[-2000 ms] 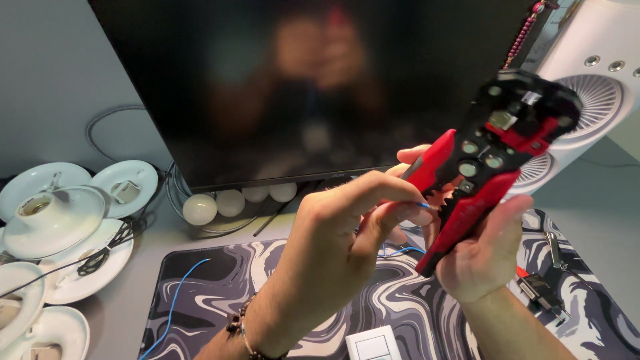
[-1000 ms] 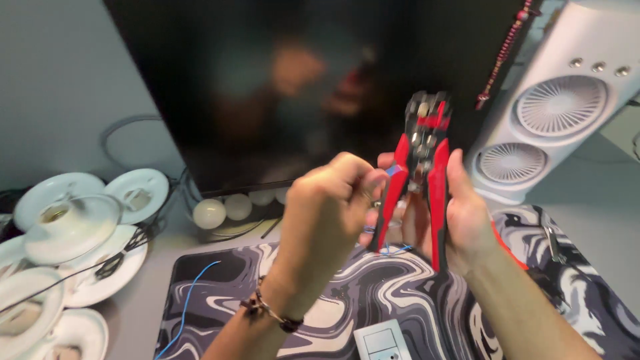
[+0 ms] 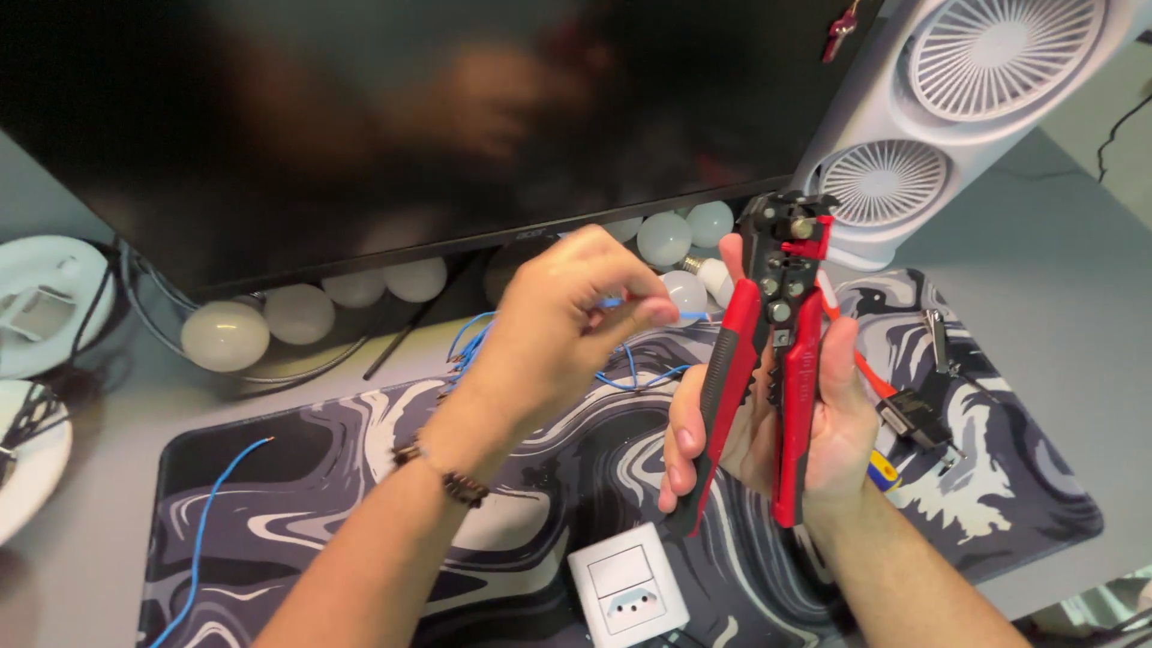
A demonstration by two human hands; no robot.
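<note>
My left hand point(image 3: 585, 306), with a beaded bracelet at its wrist, pinches a blue insulated wire point(image 3: 693, 316) whose end points right, near the tool. Lying upright in my right hand point(image 3: 810, 414) is a self-adjusting wire stripper point(image 3: 781, 310) with red and black handles; the fingers wrap around them, and the handles stand apart. Behind my left hand, more blue wire point(image 3: 468, 346) lies in loops. A separate blue wire point(image 3: 200, 531) rests on the left part of the patterned desk mat point(image 3: 297, 504). Below the hands sits a white switch and socket plate point(image 3: 628, 585).
A black monitor point(image 3: 405, 117) stands behind, with several light bulbs point(image 3: 225, 336) under its edge. White lamp holders point(image 3: 54, 270) are at left. A white fan unit point(image 3: 886, 180) is at right, near a black charger-like device point(image 3: 913, 418) and a nail clipper point(image 3: 936, 340).
The wire stripper, earlier tilted right, now stands nearly upright. My left hand, which was against its handles, has moved left and away from them with the wire.
</note>
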